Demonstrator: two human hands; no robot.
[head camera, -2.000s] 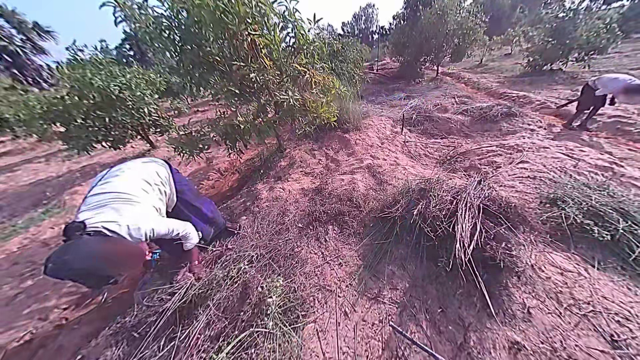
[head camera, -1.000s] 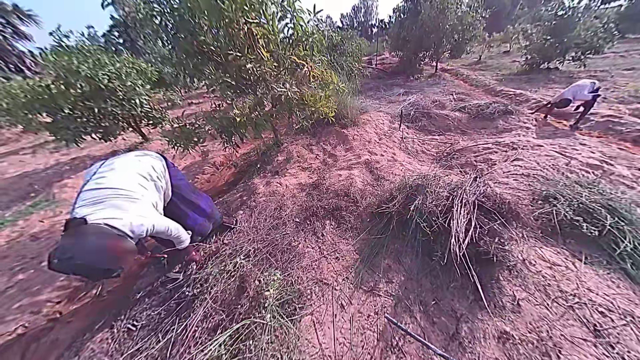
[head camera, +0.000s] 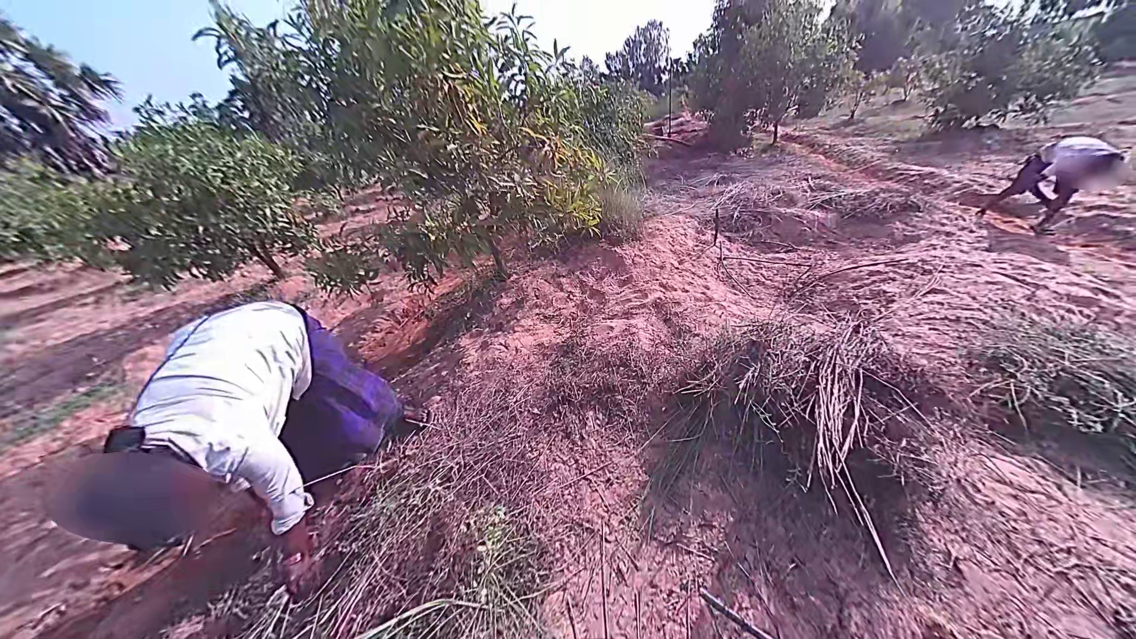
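Note:
Neither my left hand nor my right hand shows in the head view. Low in the middle lies a heap of dry grass and weeds (head camera: 444, 524) on reddish soil. A thin dark stick (head camera: 735, 614) pokes in at the bottom edge. Right of centre sits a clump of dry grass (head camera: 834, 390) with pale stalks hanging down over its near side.
At the left a person (head camera: 231, 390) in a white shirt and purple lower garment bends low, one hand at the heap's edge. A second person (head camera: 1056, 169) stoops far right. Leafy trees (head camera: 461, 133) stand behind; more cut brush (head camera: 1065, 373) lies right.
The far person at the right has shifted their stance while still bent over. The near person stays stooped, with a hand low by the dry grass.

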